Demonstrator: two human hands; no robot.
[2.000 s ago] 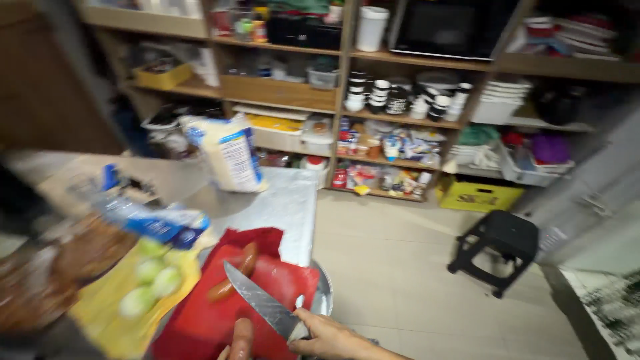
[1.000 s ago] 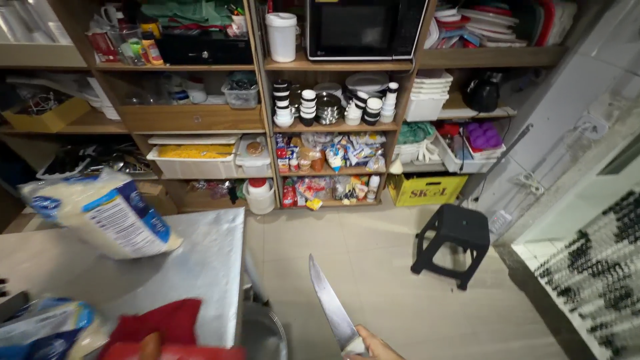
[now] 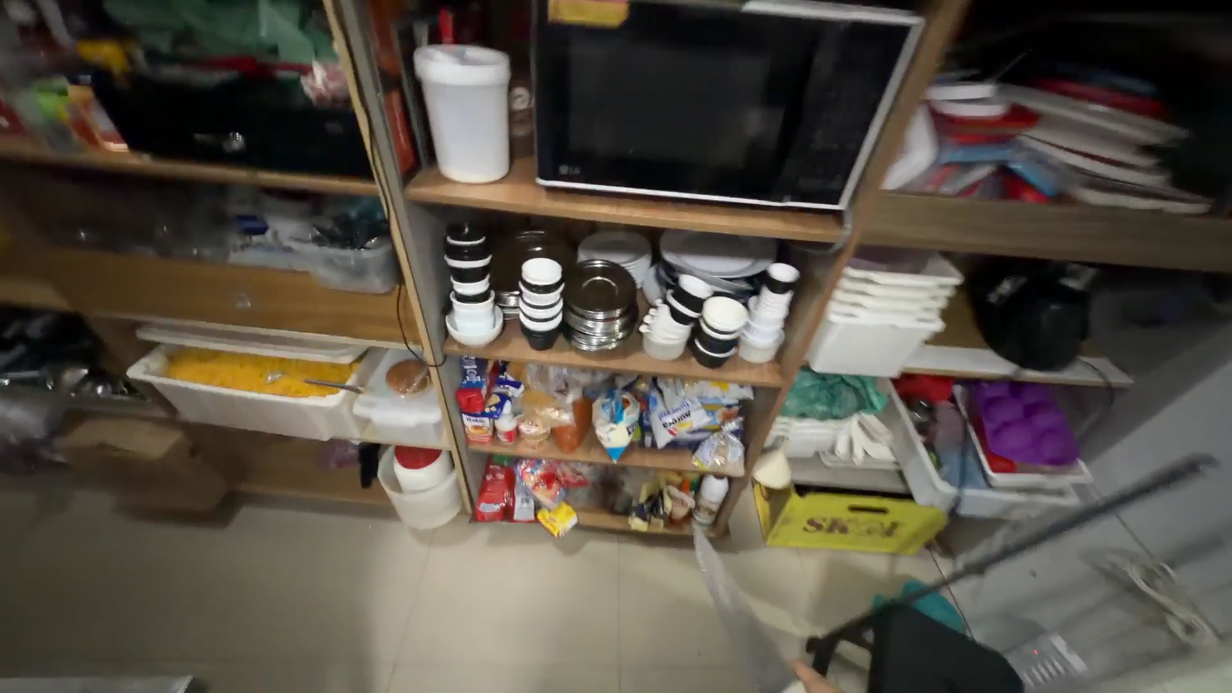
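At the bottom edge of the head view only the fingertips of my right hand show, closed on the handle of a kitchen knife. The blurred blade points up and slightly left, over the tiled floor and towards the shelves. A black plastic stool appears just right of the hand. My left hand is out of the frame.
Wooden shelves hold a microwave oven, a white bucket, stacked bowls, plates and food packets. A yellow crate stands low on the right. A grey pole slants over the stool. A metallic edge shows at lower left.
The view has swung right and towards the shelves. The table with the red cloth has left the frame, apart from possibly an edge. The knife stays in my right hand.
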